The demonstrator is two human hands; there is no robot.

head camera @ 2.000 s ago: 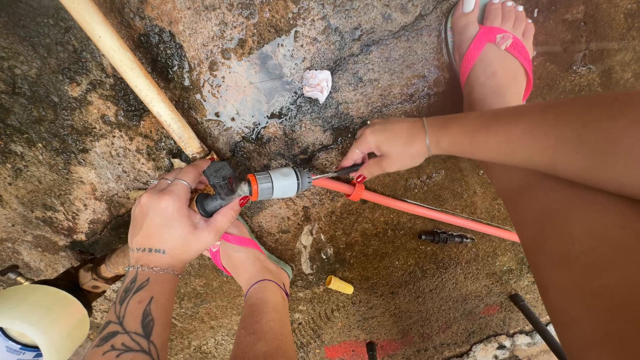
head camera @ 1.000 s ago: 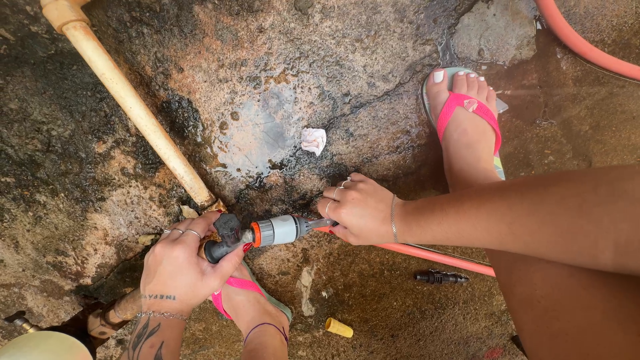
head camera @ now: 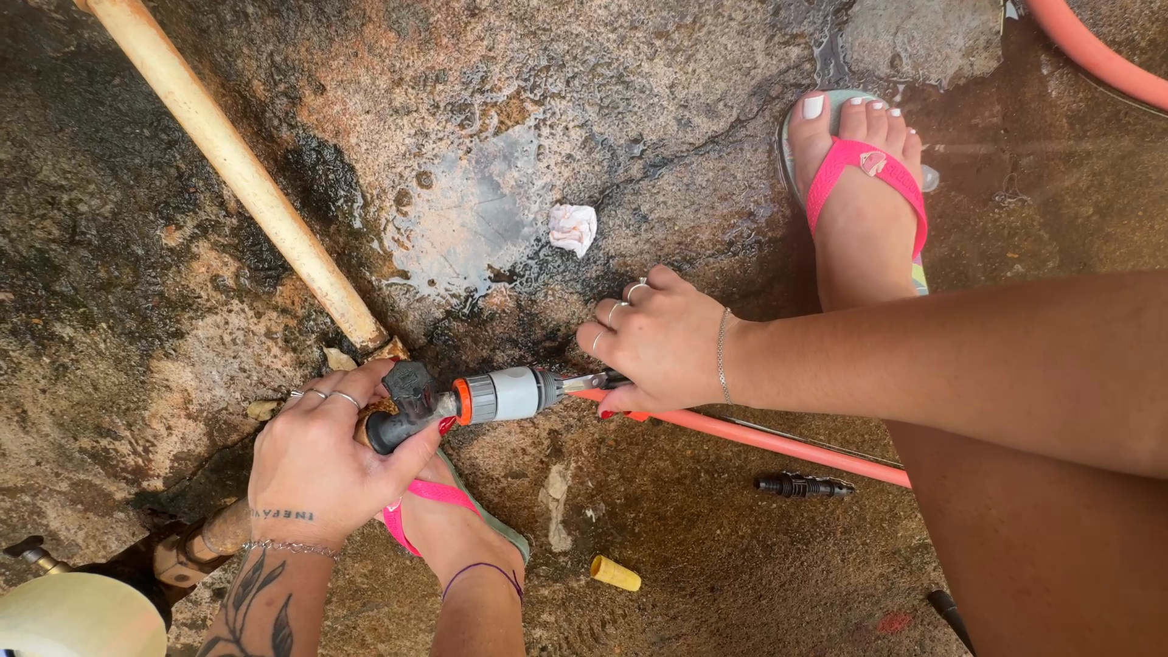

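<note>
My left hand (head camera: pixel 319 447) is closed around a dark tap (head camera: pixel 411 408) at the foot of a cream pipe (head camera: pixel 246 182). A grey hose connector (head camera: pixel 511 395) with an orange ring sits on the tap's outlet. In my right hand (head camera: pixel 652 338) is a tool with a dark handle and a flat metal blade (head camera: pixel 585 382); its tip meets the connector's ribbed end. What kind of tool it is, I cannot tell. An orange-red hose (head camera: pixel 785 443) runs behind my right hand, and whether it joins the connector is hidden.
A black ribbed hose fitting (head camera: pixel 803 485) and a yellow plastic piece (head camera: pixel 615 573) lie on the wet concrete. A crumpled white wad (head camera: pixel 573 228) lies above the connector. My feet in pink flip-flops (head camera: pixel 858 182) stand on either side. A pale round object (head camera: pixel 82 616) is at lower left.
My right hand has turned from a fingertip hold on the thin metal part to a fist around the tool's handle. The left hand stays at the tap.
</note>
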